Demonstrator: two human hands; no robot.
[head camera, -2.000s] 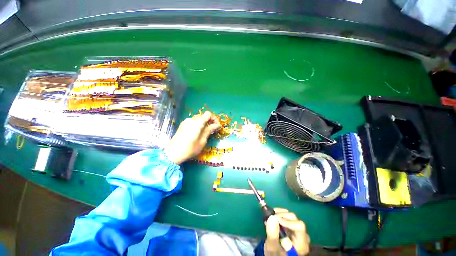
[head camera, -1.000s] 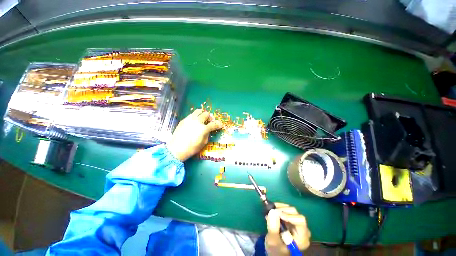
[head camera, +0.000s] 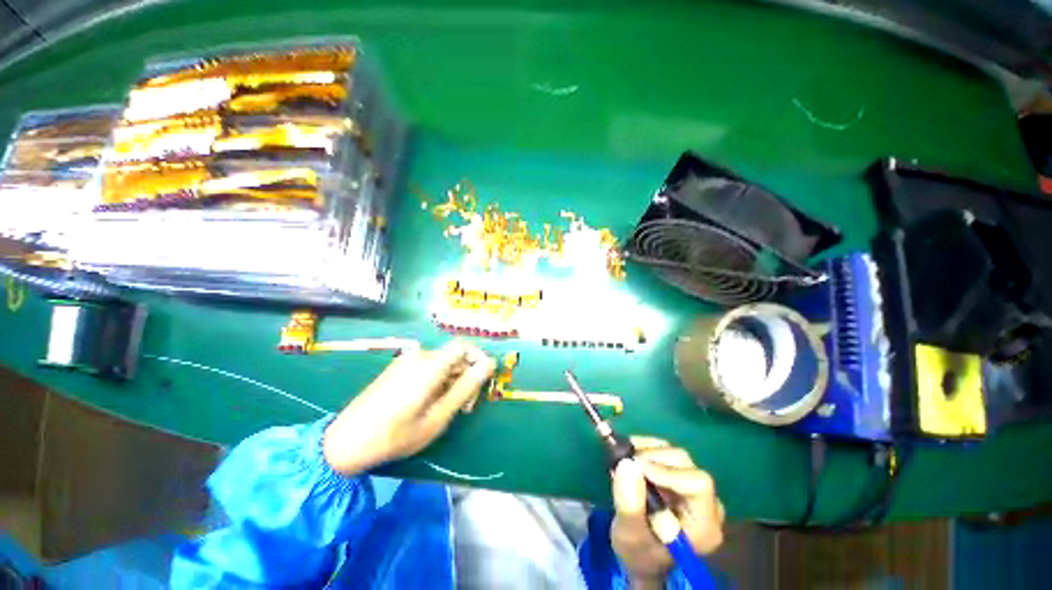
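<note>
A long flex cable (head camera: 554, 398) lies on the green bench in front of me, its orange end at the left. My left hand (head camera: 410, 403) is beside that end with fingers pinched; whether a small piece is between them cannot be told. My right hand (head camera: 663, 513) holds the soldering iron (head camera: 623, 448), its tip above the bench just over the cable. A heap of small flex pieces (head camera: 502, 234) lies farther back. A row of flex cables (head camera: 490, 314) lies under bright glare behind the work spot. Finished flex assemblies (head camera: 300, 333) lie left of my left hand.
Stacked blister trays (head camera: 248, 248) stand at the left, with a solder spool (head camera: 90, 338) in front. Solder wire (head camera: 248, 379) curves over the bench. At the right are a fume fan (head camera: 738, 231), tape roll (head camera: 756, 363), blue soldering station (head camera: 854, 346), yellow sponge (head camera: 949, 392), iron stand (head camera: 952, 288) and black tray (head camera: 1021, 213).
My left hand has moved from the heap of small pieces down to the long cable's left end. The camera view has shifted, and the assemblies at left now show. My right hand still holds the iron.
</note>
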